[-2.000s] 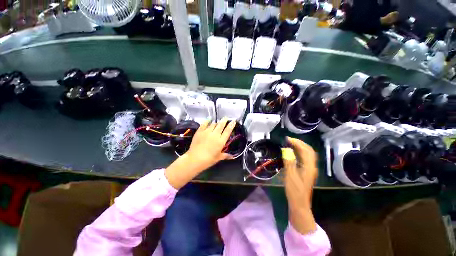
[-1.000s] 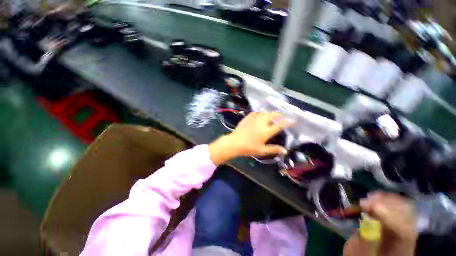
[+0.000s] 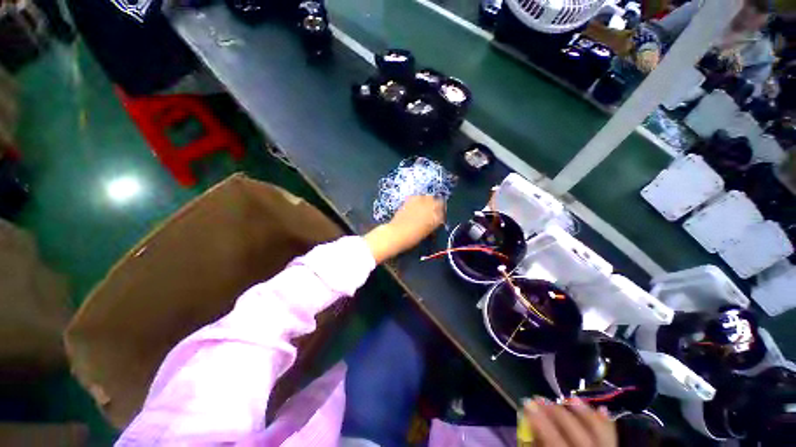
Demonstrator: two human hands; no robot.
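My left hand [image 3: 414, 225] is at the near edge of a tangled pile of white stringy rings [image 3: 410, 185]; its fingers are bent together and I cannot tell whether it holds a strand. My right hand [image 3: 569, 424] is cut off by the bottom edge, beside a white camera housing [image 3: 559, 374] with a black inner shell [image 3: 615, 365] and red wires; what its fingers hold is hidden. A yellow band shows on one of its fingers. Two more housings with black shells [image 3: 489, 246] and coloured lead wires [image 3: 526, 299] stand between the hands.
Black lens modules [image 3: 419, 106] are clustered on the bench beyond the pile. A metal post [image 3: 646, 96] rises behind the housings. More white-and-black units [image 3: 685, 186] stand at the right. A cardboard carton [image 3: 201, 288] and a red stool [image 3: 179, 131] are at the left.
The view has swung left. My left hand has moved from the housings to the white stringy pile. My right hand is now at the bottom edge, by a housing.
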